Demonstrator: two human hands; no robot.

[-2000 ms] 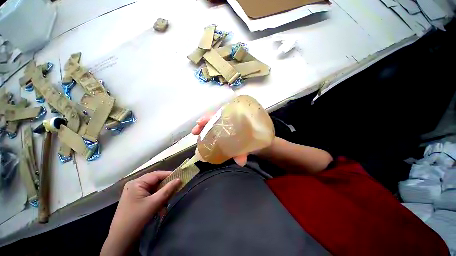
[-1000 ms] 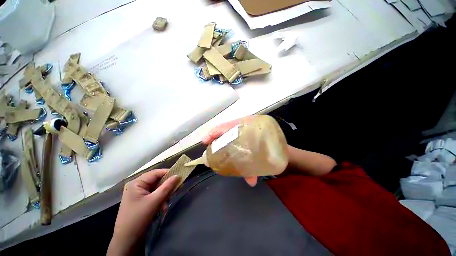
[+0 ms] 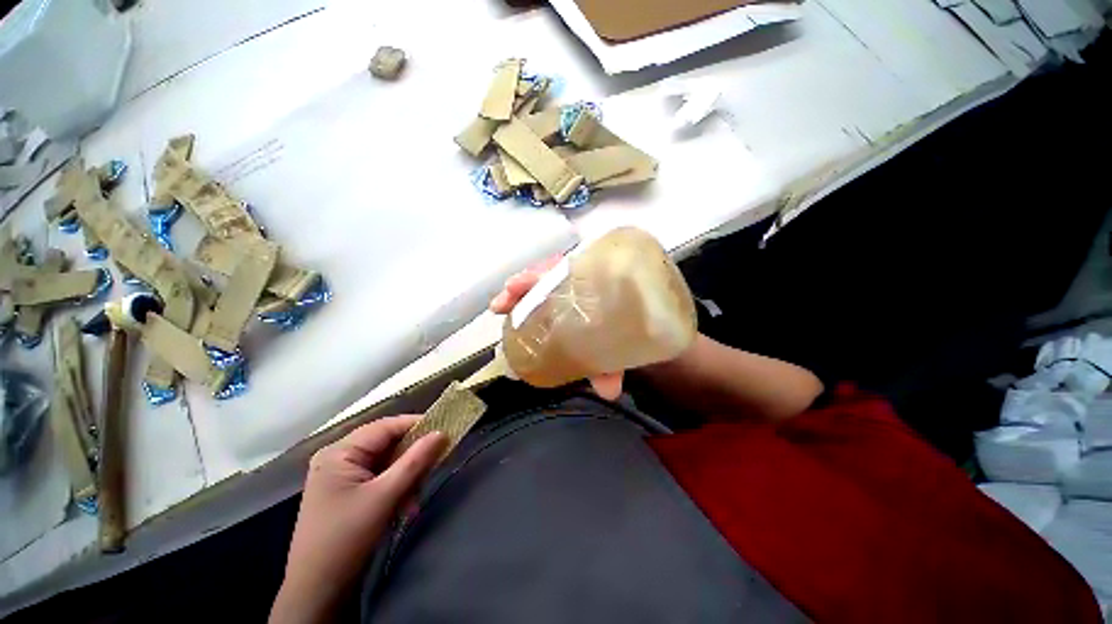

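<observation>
My left hand pinches a short ribbed tan strap tab over my lap, beside the bench edge. My right hand holds a translucent glue bottle of amber glue with a pale label, tilted with its narrow nozzle pointing down left. The nozzle tip is at the tab's upper end; whether it touches cannot be told. The bottle hides most of my right hand. A pile of tan tabs with blue-wrapped ends lies on the bench beyond the bottle.
More tabs lie at left, beside a hammer with a long wooden handle. A small tan block lies beyond them. A brown panel on white sheets is at the far side. A white scrap lies near the bench edge. White bundles are at right.
The bottle first moved down and right, then back up, with its nozzle now at the tab's upper end. My left hand and the tab have shifted only slightly.
</observation>
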